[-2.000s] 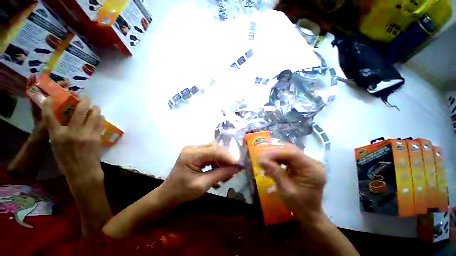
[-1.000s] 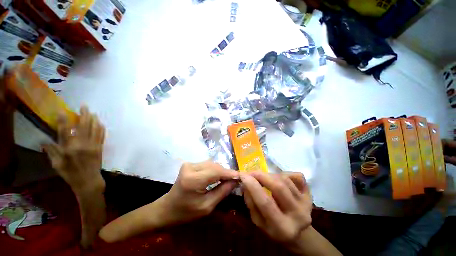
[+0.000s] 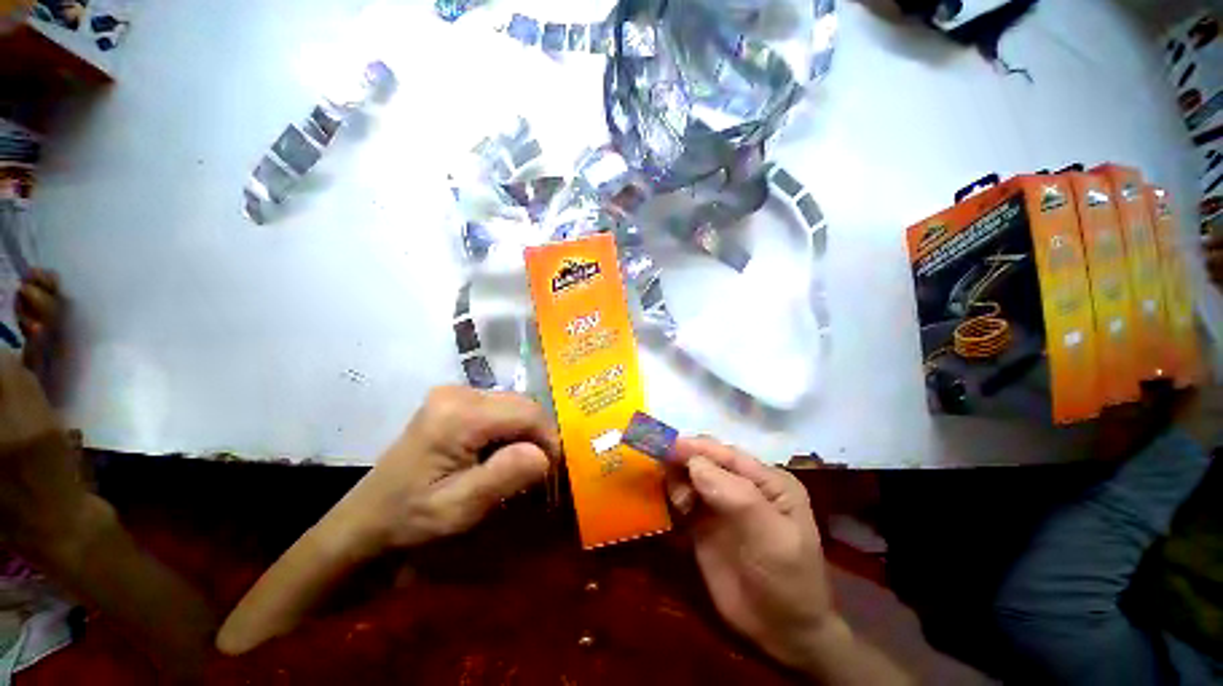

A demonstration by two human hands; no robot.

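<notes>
An orange-yellow retail box (image 3: 586, 315) lies narrow side up at the table's front edge, its lower end over the edge. My right hand (image 3: 751, 523) pinches a small dark blue-violet hologram sticker (image 3: 649, 436) by its right end, beside a small white mark low on the box. My left hand (image 3: 463, 462) is curled against the box's left edge; whether its fingers hold a strip is hidden.
Tangled silvery label strips (image 3: 704, 101) lie behind the box. A short strip (image 3: 295, 154) is at the left. Upright boxes (image 3: 1068, 295) stand in a row at the right. Another person's arm (image 3: 67, 516) is at the left; a person's sleeve (image 3: 1120, 536) is at the right.
My hands were together at the box with fingertips meeting; now they are apart and the sticker shows in my right fingers. The view has shifted, so the strips and box row sit higher.
</notes>
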